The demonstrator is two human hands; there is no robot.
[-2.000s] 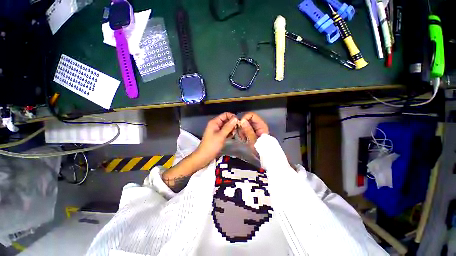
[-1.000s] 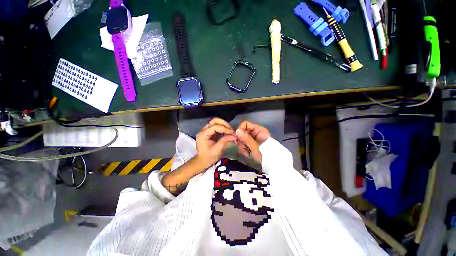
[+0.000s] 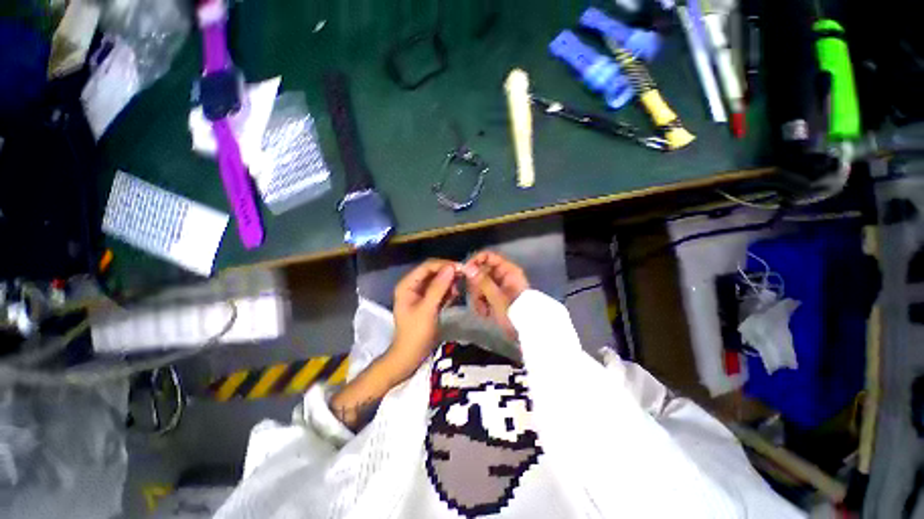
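Note:
My left hand [image 3: 424, 300] and my right hand [image 3: 493, 287] meet at the fingertips in front of my chest, just below the bench's front edge. Thumbs and index fingers are pinched together around something too small and blurred to make out. On the mat above them lies an open dark watch housing [image 3: 459, 179]. A black-strap smartwatch [image 3: 365, 217] lies left of it, its dark square screen near the bench edge. A cream stick [image 3: 521, 128] lies right of the housing.
Dark tweezers [image 3: 600, 124], a yellow and black screwdriver [image 3: 664, 114] and blue straps [image 3: 591, 69] lie right. A black square ring [image 3: 416, 60] lies farther back. A purple-strap smartwatch [image 3: 238, 193], a patterned clear bag [image 3: 291, 160] and a white label sheet [image 3: 165, 223] lie left.
The view has shifted and tilted, so the bench items sit lower and further left. My hands stay together; the fingers of my left hand have straightened a little.

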